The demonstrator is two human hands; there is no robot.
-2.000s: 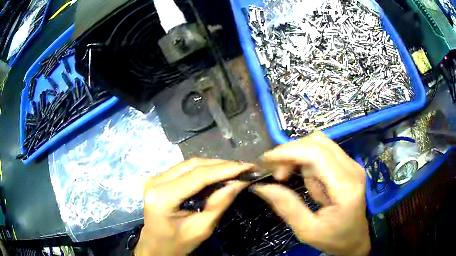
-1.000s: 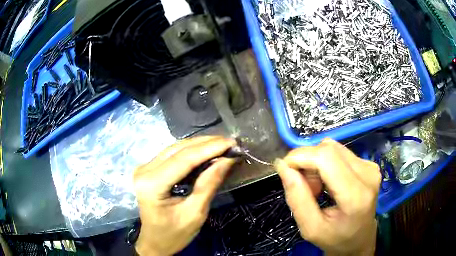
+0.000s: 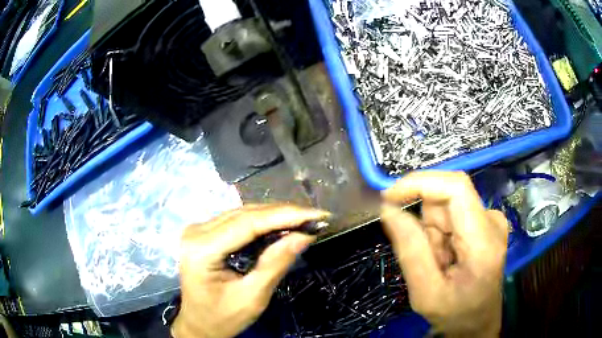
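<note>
My left hand (image 3: 231, 264) is closed around black barrels (image 3: 247, 254), with a pale metallic end (image 3: 320, 226) at the thumb and forefinger. My right hand (image 3: 449, 251) is apart from it, to the right, thumb and forefinger near each other at the front of the metal-parts tray; I cannot tell if something tiny is between them. The blue metal-parts tray (image 3: 353, 125) is heaped with small silver pieces (image 3: 455, 86). Below the bench edge, between my hands, the bin holds many black barrels (image 3: 343, 290).
The bench press (image 3: 237, 49) stands at the back with its metal base plate (image 3: 330, 178) before it. A clear plastic bag (image 3: 145, 224) lies left. A blue left tray (image 3: 86, 162) holds black pieces (image 3: 79, 142). A blue side bin (image 3: 548, 247) is at the right.
The fine strand seen between my hands one second ago no longer shows. My right hand has moved slightly right and away from my left hand, which still holds the barrels.
</note>
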